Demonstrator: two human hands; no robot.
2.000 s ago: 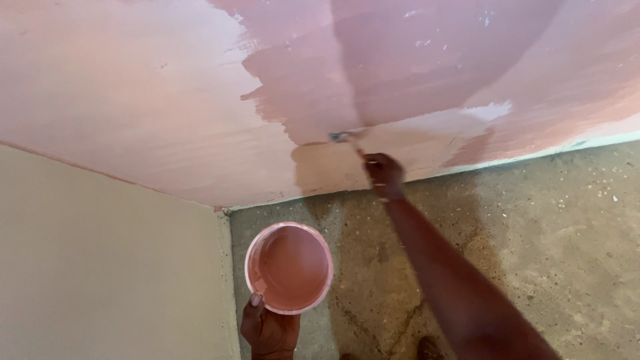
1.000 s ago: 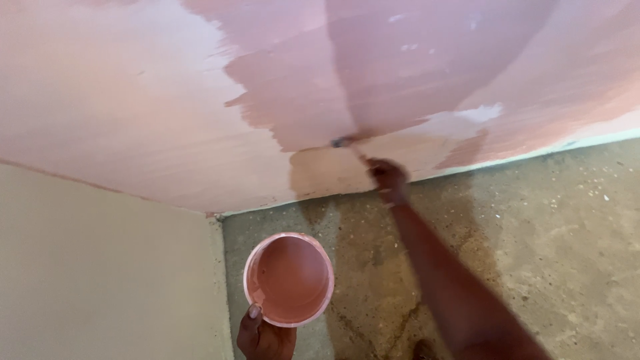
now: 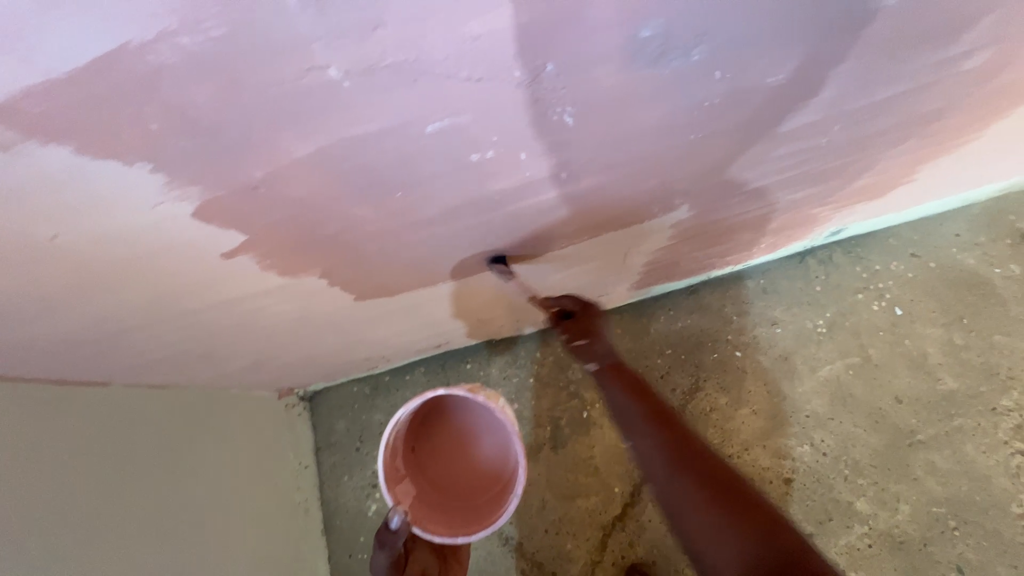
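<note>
My left hand (image 3: 412, 552) holds a round bucket (image 3: 520, 480) by its near side, with the thumb at the rim. Pink paint (image 3: 460, 460) lies inside it. My right hand (image 3: 578, 324) grips a paintbrush (image 3: 516, 278) by its handle, its dark bristles against the lower part of the wall (image 3: 384, 200). Darker pink paint covers much of the wall, with a jagged lower edge, and a paler pink band shows beneath it. The shadow of my arm falls across the wall around the brush.
A pale side wall (image 3: 152, 480) meets the painted wall in a corner at the lower left. The concrete floor (image 3: 896, 384) bears scattered light specks and runs along a pale green strip (image 3: 768, 260) at the wall's foot.
The darker paint's edge has spread a little along the wall by the brush. Both hands keep hold of the bucket and brush. The view has shifted somewhat.
</note>
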